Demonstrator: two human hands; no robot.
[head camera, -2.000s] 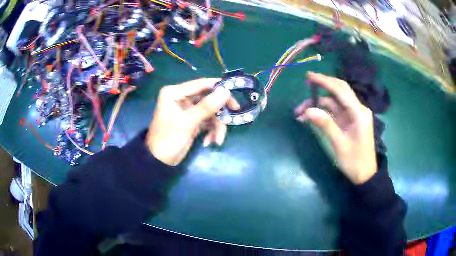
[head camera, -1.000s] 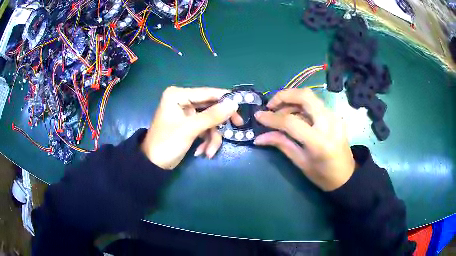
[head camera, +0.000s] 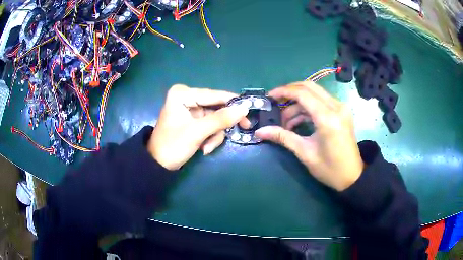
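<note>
A round LED ring board (head camera: 243, 137) with white round spots is held above the green tabletop. My left hand (head camera: 195, 122) grips its left side, thumb on its face. A black pad (head camera: 270, 119) lies on the board's right side. My right hand (head camera: 317, 129) has its thumb at the pad's lower end and its forefinger at the board's upper right edge. Cable leads (head camera: 321, 74) with a red plug trail out behind my right hand. The fingertips partly hide the board.
A tangled pile of wired boards (head camera: 76, 66) lies at the left. A pile of black pads (head camera: 368, 61) lies at the right. The green tabletop (head camera: 213, 198) has a curved near edge. Red and blue objects (head camera: 449, 233) show below the right edge.
My right hand has come in from the right to the board. The black pad now shows on the board's right side. The board is a little lower than at first.
</note>
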